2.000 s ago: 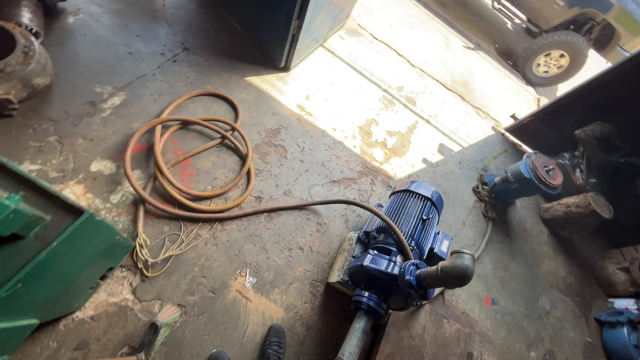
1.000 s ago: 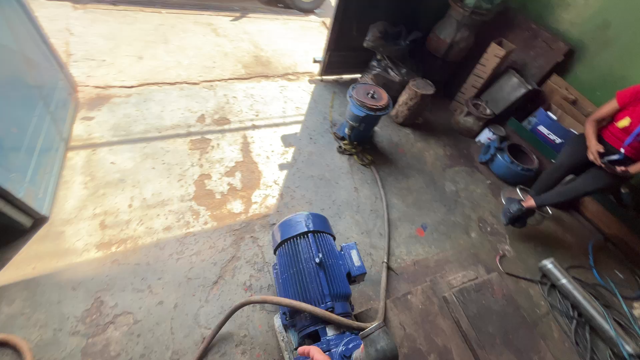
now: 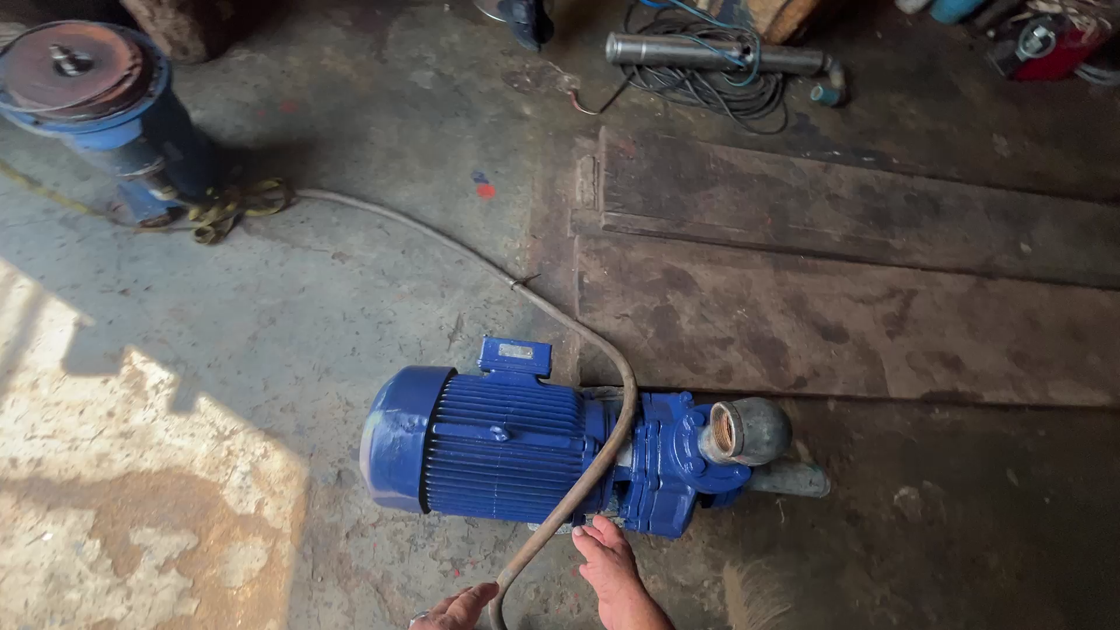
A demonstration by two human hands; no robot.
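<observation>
A blue electric motor [image 3: 507, 446] with cooling fins lies on the concrete floor, joined to a blue pump body [image 3: 665, 464] with a threaded metal elbow [image 3: 748, 431]. Across the joint between them runs a brown hose or thick cable [image 3: 582, 486]. My left hand [image 3: 457, 609] is at the bottom edge, at the hose's left side; its fingers are partly cut off and its grip on the hose is unclear. Just below the pump, right of the hose, my right hand [image 3: 608, 564] has its fingers apart and holds nothing.
Wooden planks [image 3: 840, 324] lie right of the motor. A blue flanged machine part [image 3: 162, 131] stands at the upper left, a yellowish strap [image 3: 236, 206] at its base. Near the top are a metal cylinder [image 3: 717, 52], coiled black cable [image 3: 744, 101] and part of a shoe [image 3: 528, 22].
The view has swung strongly to the right. Both hands are now visible near the motor and hose; a second ago only part of one hand showed by the pump.
</observation>
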